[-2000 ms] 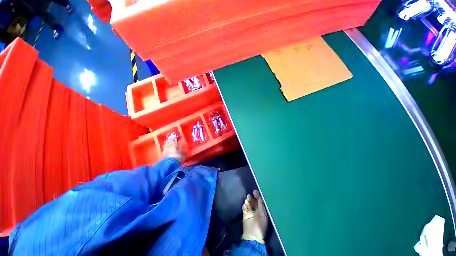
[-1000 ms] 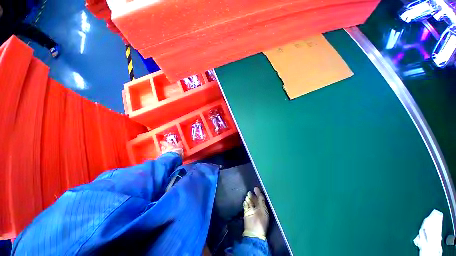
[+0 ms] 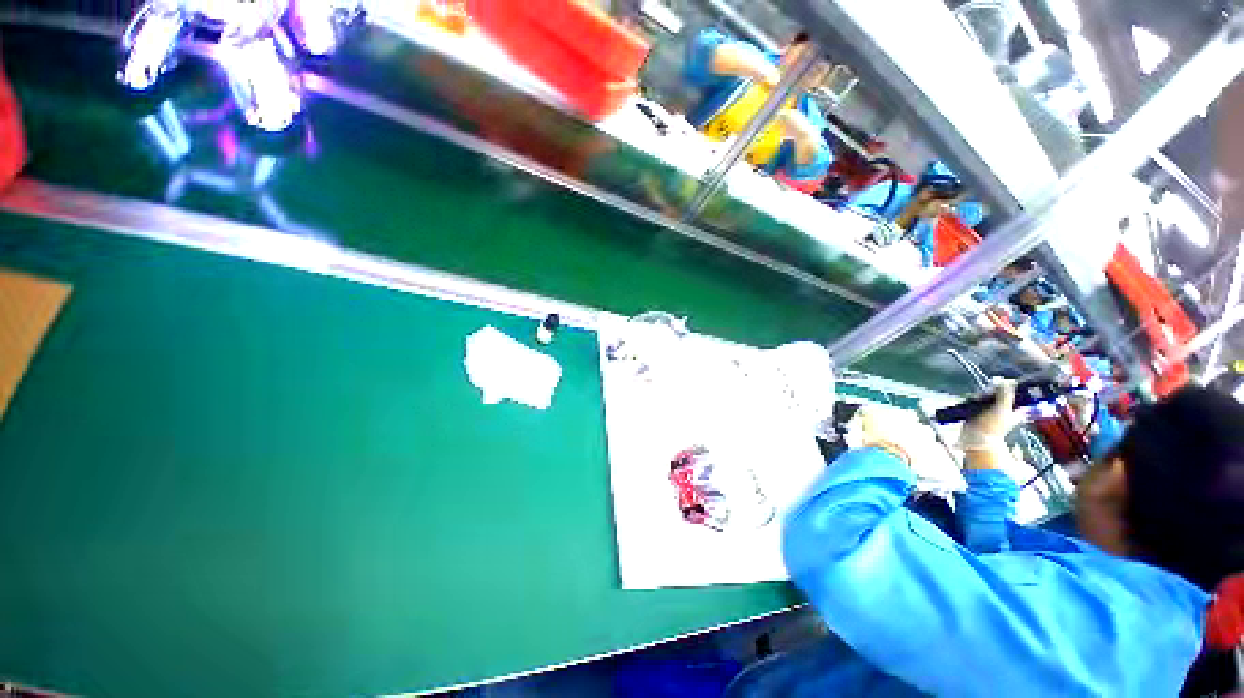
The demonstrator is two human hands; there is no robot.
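Observation:
Neither of my hands is in the picture. Nearest in front of me is the green bench top (image 3: 300, 505). A white work mat (image 3: 655, 559) lies on it to the right. A small red-and-black assembly (image 3: 699, 488) lies on the mat, with clear, crinkly material beside it. A white wipe or paper scrap (image 3: 512, 368) lies on the green left of the mat. A small bottle with a dark lower part (image 3: 547, 327) stands just behind the wipe. A piece of tan cardboard (image 3: 25, 327) is cut off at the left edge.
A person in blue (image 3: 982, 600) sits at the right, holding a black tool (image 3: 975, 406). Shiny branched parts (image 3: 253, 55) are on the dark green conveyor (image 3: 478, 184) behind a metal rail. More people work across it. A red-orange tray (image 3: 573, 52) is at the top.
The view has swung right along the bench. Both my hands and the orange trays with bagged parts have left the picture. The mat, the assembly and the neighbour have come into view.

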